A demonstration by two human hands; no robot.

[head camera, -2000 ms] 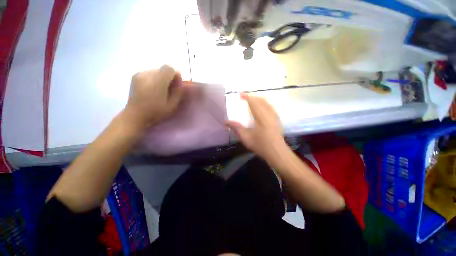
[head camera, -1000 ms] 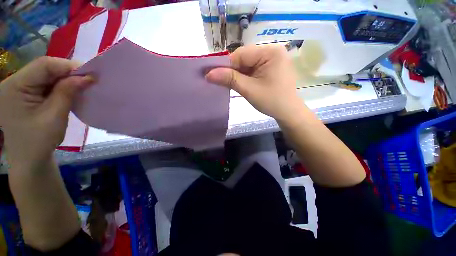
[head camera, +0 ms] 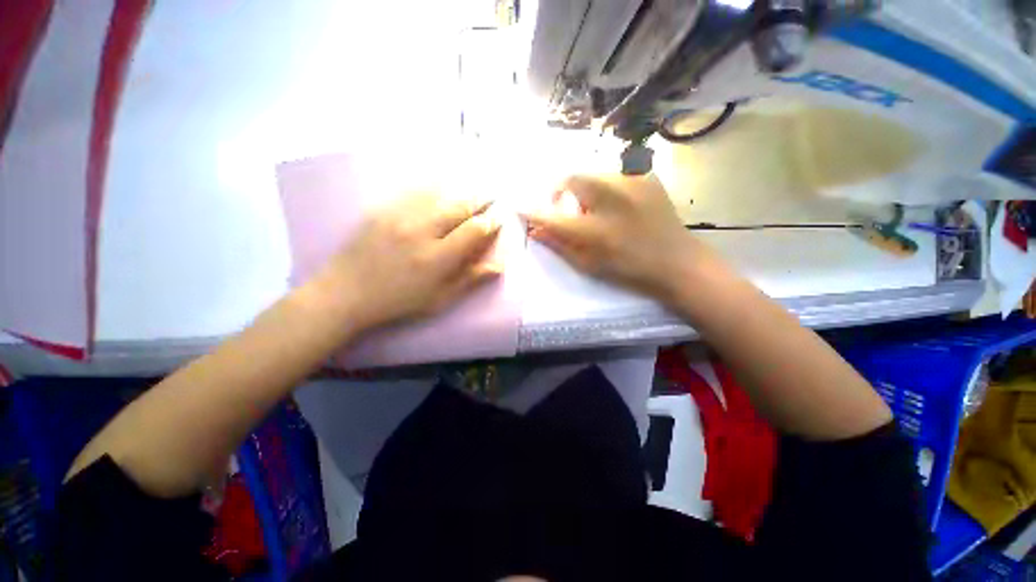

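The pale pink piece [head camera: 324, 216] lies on the white table in front of the sewing machine [head camera: 897, 125], its lower edge at the table's front edge. My left hand [head camera: 426, 262] lies on the piece, fingers bent, fingertips near its right side. My right hand [head camera: 613, 227] is at the piece's upper right edge, thumb and forefinger close together below the machine head. Lamp glare washes out the cloth at the fingertips, so whether either hand pinches it cannot be told. The needle area is also lost in glare.
Stacked red and pale pieces [head camera: 57, 171] lie at the table's left. Black-handled scissors [head camera: 699, 123] show partly behind the machine head. A green-orange tool [head camera: 886, 235] lies at the far right of the bed. Below are a blue crate [head camera: 909, 387] and a red cloth heap [head camera: 738, 455].
The pale pink piece, held up between both hands a second ago, now lies flat on the table. Both hands have come down and closer together near the machine head.
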